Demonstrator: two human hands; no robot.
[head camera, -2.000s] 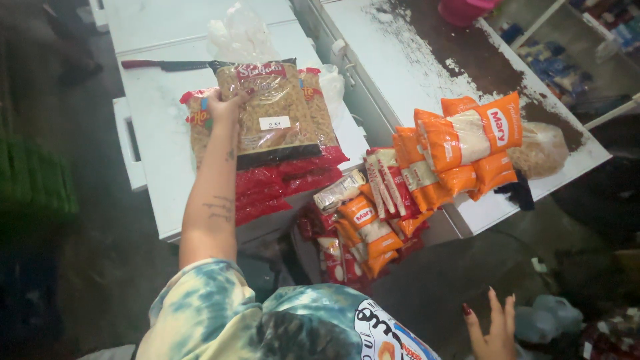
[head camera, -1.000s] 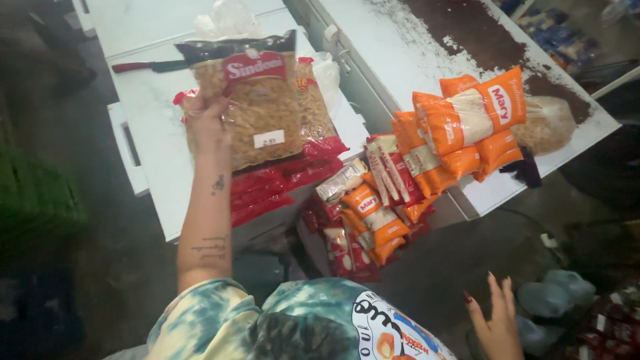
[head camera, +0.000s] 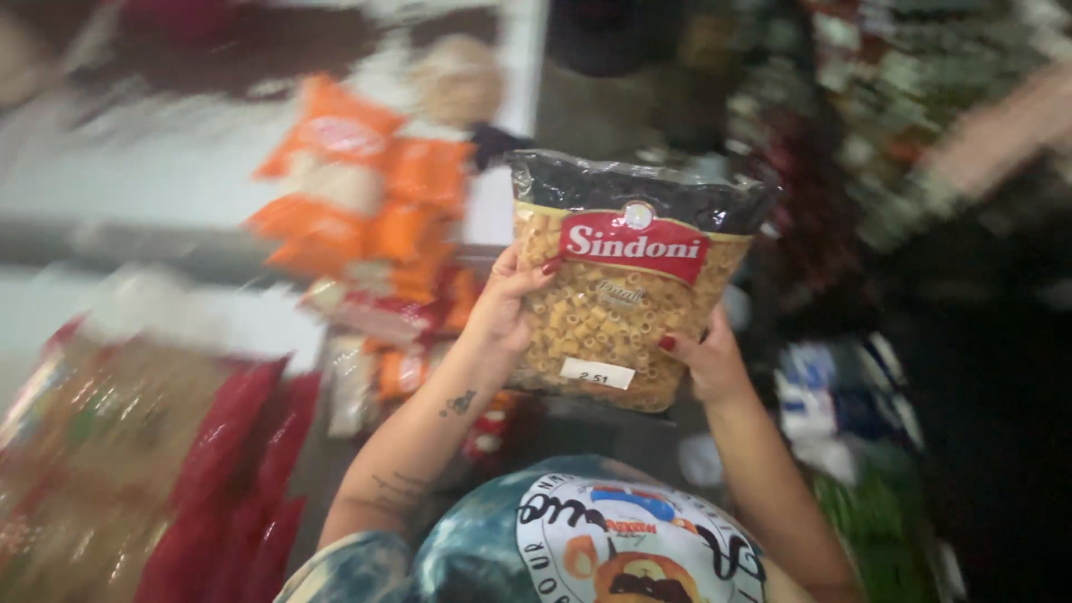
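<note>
A clear plastic bag of short tube pasta (head camera: 620, 310) with a black top band and a red Sindoni label is held up in front of my body. My left hand (head camera: 508, 306) grips its left edge, thumb on the front. On the lower right edge, my right hand (head camera: 710, 356) holds it, thumb also on the front. The fingers behind the bag are hidden. A small white sticker with print is on the bag's lower front.
To the left, blurred orange bags (head camera: 410, 218) are piled on a white surface (head camera: 193, 159). Large pasta bags with red ends (head camera: 226, 435) lie at the lower left. Green and blue-white packages (head camera: 846, 402) are at the right. Part of a blurred arm (head camera: 1005, 126) shows at the upper right.
The pasta bag has moved away from the red-ended bags, across past the orange ones, in my left hand. My right hand, empty before, now grips it too. The view has swung strongly right.
</note>
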